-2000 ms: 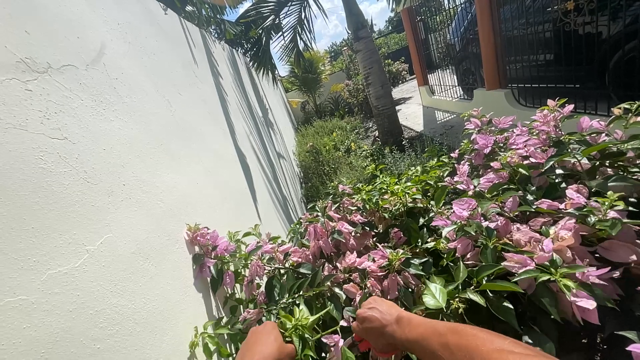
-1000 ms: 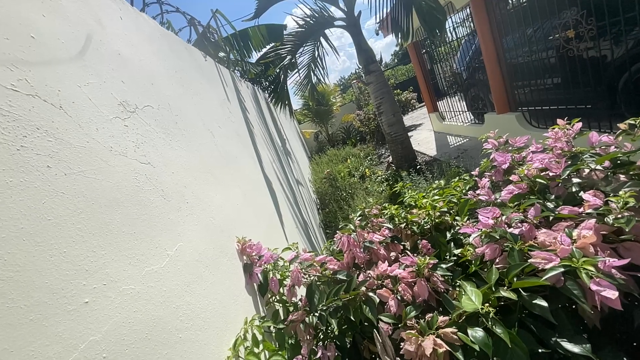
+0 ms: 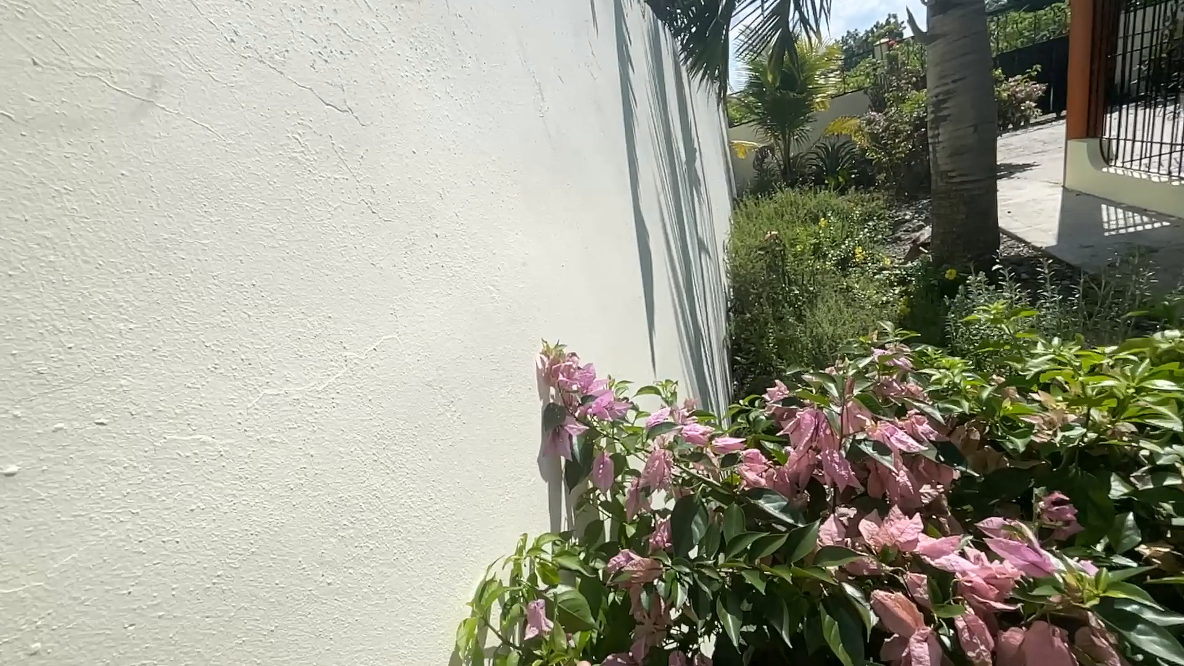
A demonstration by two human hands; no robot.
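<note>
Neither my left hand nor my right hand shows in the head view now, so what they hold or touch cannot be seen. A leafy bougainvillea bush (image 3: 740, 546) with pink bracts fills the lower right. One of its pink bract clusters (image 3: 583, 398) rises close against the white wall and casts a shadow on it. More pink bracts (image 3: 980, 564), some of them faded, hang among dark green leaves at the lower right.
A rough white wall (image 3: 324, 305) with fine cracks takes up the left side. Beyond the bush stand low green shrubs (image 3: 814, 268), a palm trunk (image 3: 962, 139), a small palm (image 3: 786, 102) and an orange post (image 3: 1082, 69) beside a metal grille (image 3: 1147, 92). A paved path (image 3: 1036, 176) runs behind the trunk.
Two seconds ago both hands were in the bush at the bottom of the view; they are out of view now. The view has turned toward the wall.
</note>
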